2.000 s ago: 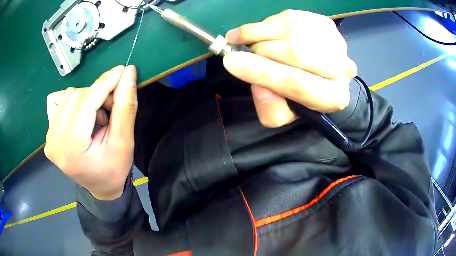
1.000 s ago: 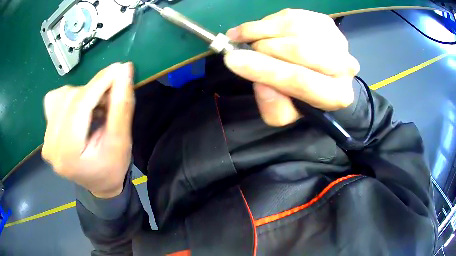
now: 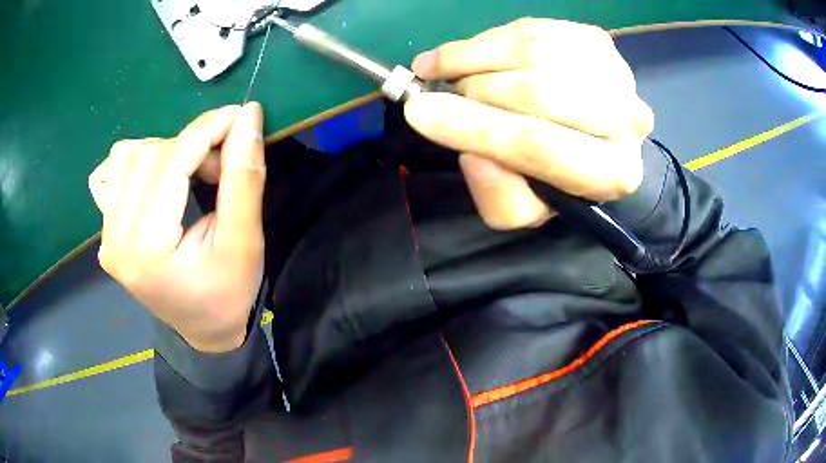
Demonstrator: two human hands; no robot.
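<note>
A silver-white bracket assembly (image 3: 210,34) lies on the mat, cut off by the top edge of the picture. My right hand (image 3: 539,118) holds the soldering iron (image 3: 349,59) like a pen. Its tip is at the plate's lower right edge, apparently touching it. My left hand (image 3: 195,217) pinches a thin silvery solder wire (image 3: 258,63) between thumb and forefinger. The wire runs up to the iron tip. The exact joint is too small to make out.
The green mat (image 3: 91,108) has a brown edge that curves in front of my body. The black iron cord (image 3: 686,194) loops by my right wrist. Something blue (image 3: 349,129) shows below the bench edge. Grey floor with a yellow line (image 3: 761,136) lies beyond.
The bracket assembly has shifted up and right, so its disc is out of the picture. My left hand has moved slightly right. My right hand has hardly moved.
</note>
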